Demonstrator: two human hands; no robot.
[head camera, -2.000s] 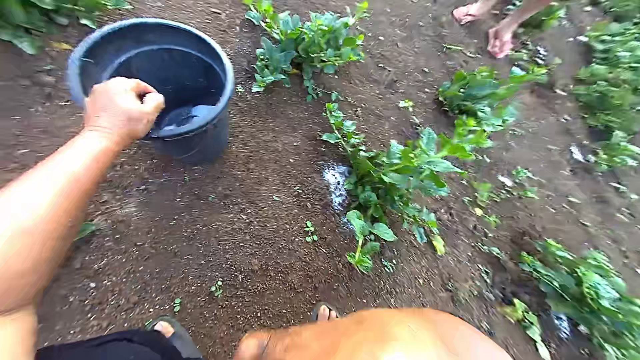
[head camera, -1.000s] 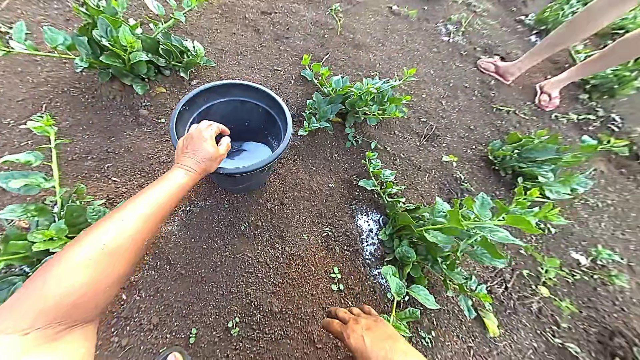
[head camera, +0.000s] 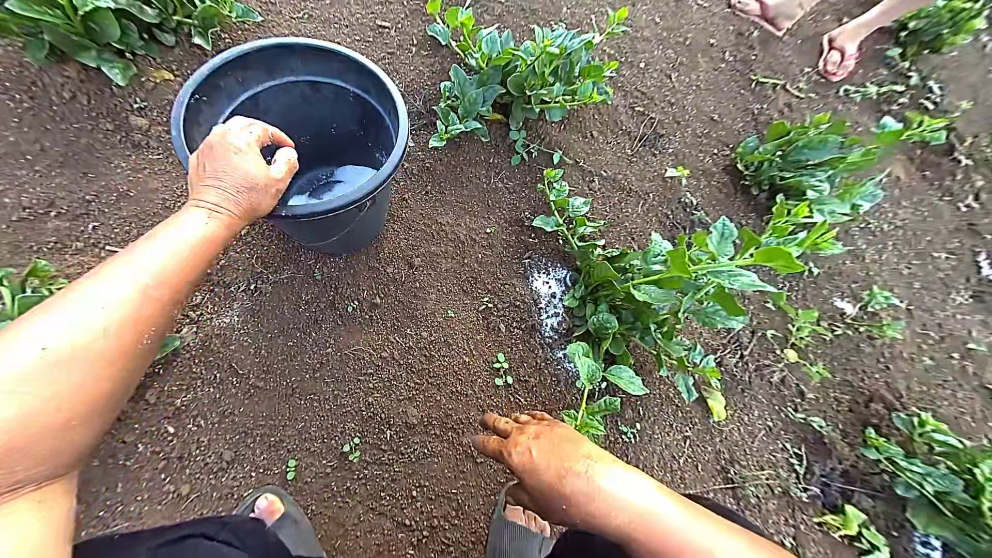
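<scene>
A black plastic bucket (head camera: 364, 225) stands on the soil at the upper left, with white granular material (head camera: 345, 180) at its bottom. My left hand (head camera: 240, 167) is over the bucket's near left rim, its fingers curled; whether it grips the rim or holds something is not clear. Low in the view, my right hand (head camera: 542, 461) is just above the soil, fingers apart and nothing seen in it. It is beside the lower leaves of a leafy green plant (head camera: 666, 279). White granules (head camera: 550, 298) lie on the soil along that plant's left side.
Another leafy plant (head camera: 527, 74) grows right of the bucket, and more stand at the upper left and along the right. Tiny seedlings (head camera: 502, 370) dot the soil. A person's feet (head camera: 841, 50) are at the upper right. My sandals (head camera: 287, 523) are at the bottom edge.
My right hand, low at the frame's edge a second ago, now shows more fully by the plant's lower leaves. The left hand remains at the bucket. The view has shifted.
</scene>
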